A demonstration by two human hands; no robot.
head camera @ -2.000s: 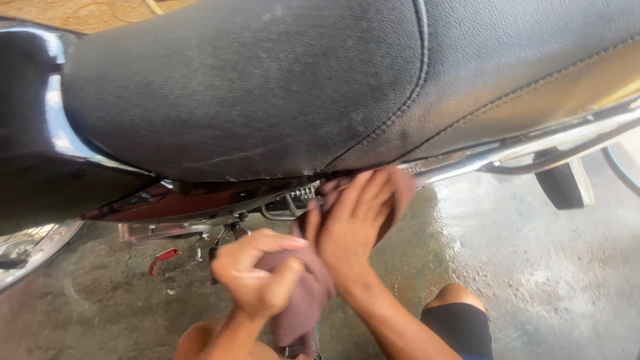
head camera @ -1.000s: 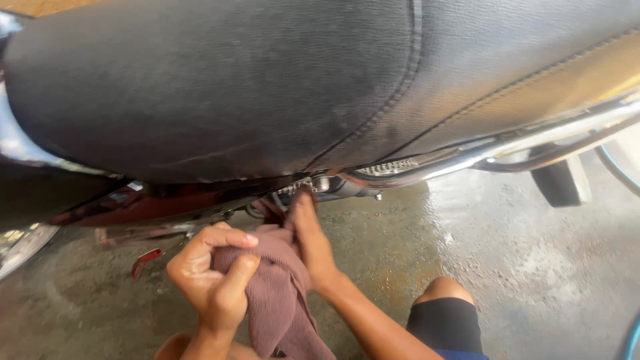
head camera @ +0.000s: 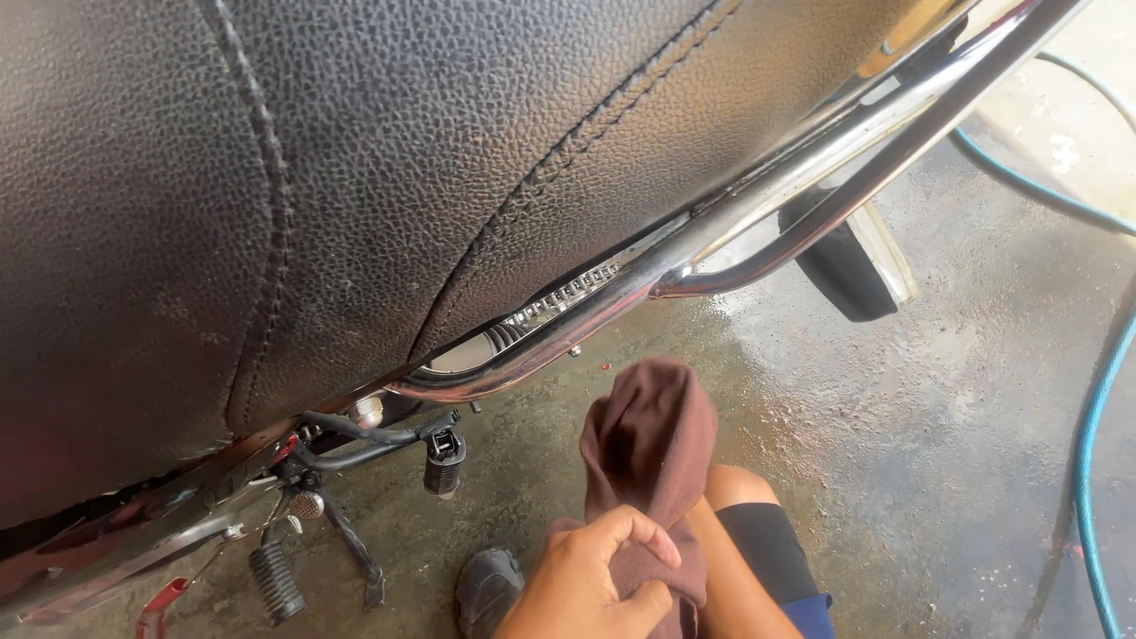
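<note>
A brown cloth (head camera: 652, 444) is bunched below the chrome grab rail (head camera: 799, 182) of a motorcycle, apart from it. My left hand (head camera: 595, 572) pinches the lower part of the cloth between thumb and fingers. My right forearm reaches up behind the cloth, and the cloth's upper part covers my right hand, so its fingers are hidden. The black textured motorcycle seat (head camera: 373, 151) fills the upper left. Under the seat's edge show a coil spring (head camera: 568, 297) and a rubber footpeg (head camera: 444, 461).
Another ribbed footpeg (head camera: 277, 581) and a red lever (head camera: 160, 608) are at the lower left. A black and clear turn signal (head camera: 852, 266) juts out beneath the rail. A blue hose (head camera: 1087, 461) lies on the wet concrete floor (head camera: 932, 444). A dark shoe (head camera: 488, 590) and a bent knee are at the bottom.
The cloth and my right hand have come away from the motorcycle's side under the seat. The cloth now covers my right hand, which was visible before. The view has shifted toward the rear of the seat.
</note>
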